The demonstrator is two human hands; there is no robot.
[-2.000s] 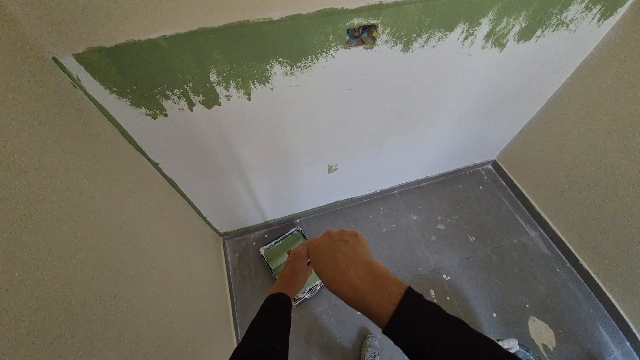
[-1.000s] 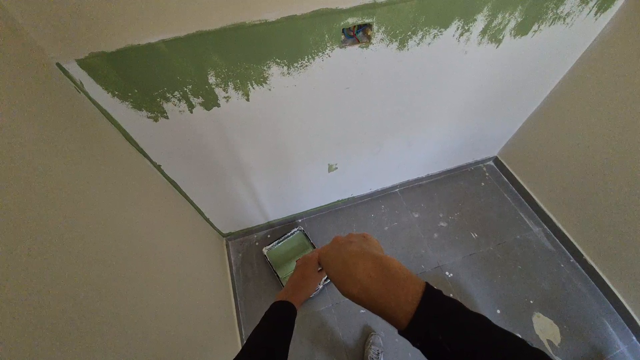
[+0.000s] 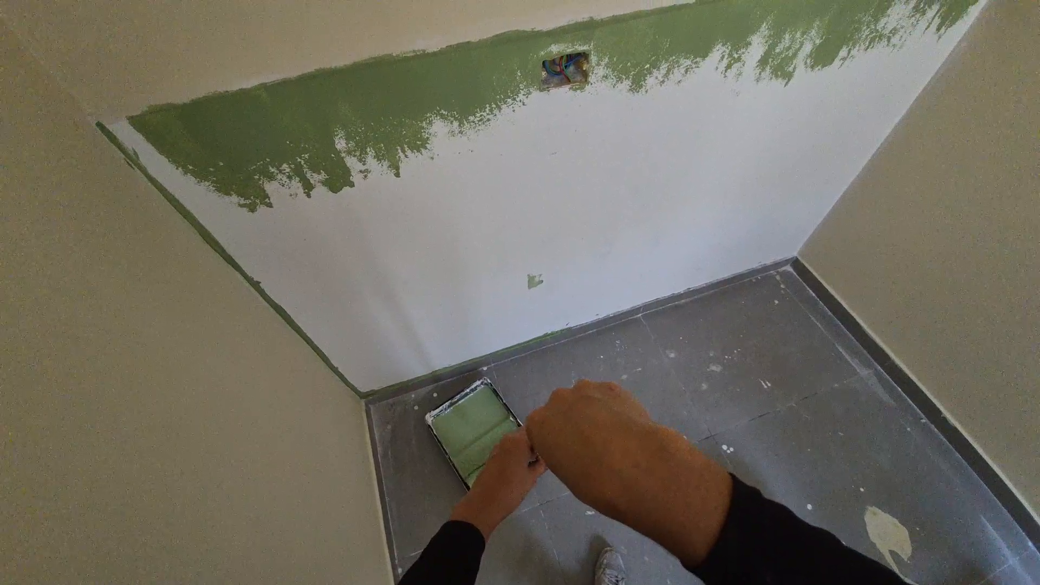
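Observation:
A paint tray [image 3: 474, 426] with green paint lies on the grey tiled floor near the left corner. My left hand [image 3: 505, 474] is in front of the tray's near right part, its fingers curled. My right hand [image 3: 589, 426] is a closed fist just right of it, the two hands close together. Whatever they may grip is hidden behind the fingers and wrist. Beyond them stands a white wall [image 3: 650, 187] with a ragged band of green paint [image 3: 455, 81] along its upper part.
An open electrical box [image 3: 565, 71] with bare wires is set in the green band. Beige side walls [image 3: 934, 211] flank the floor [image 3: 731, 366], edged by a grey baseboard [image 3: 715, 286]. Paint spots mark the tiles. A shoe [image 3: 609, 566] shows at the bottom.
More of the tray's green inside shows now than two seconds ago, when my hands covered more of it. Both hands have stayed close together beside the tray.

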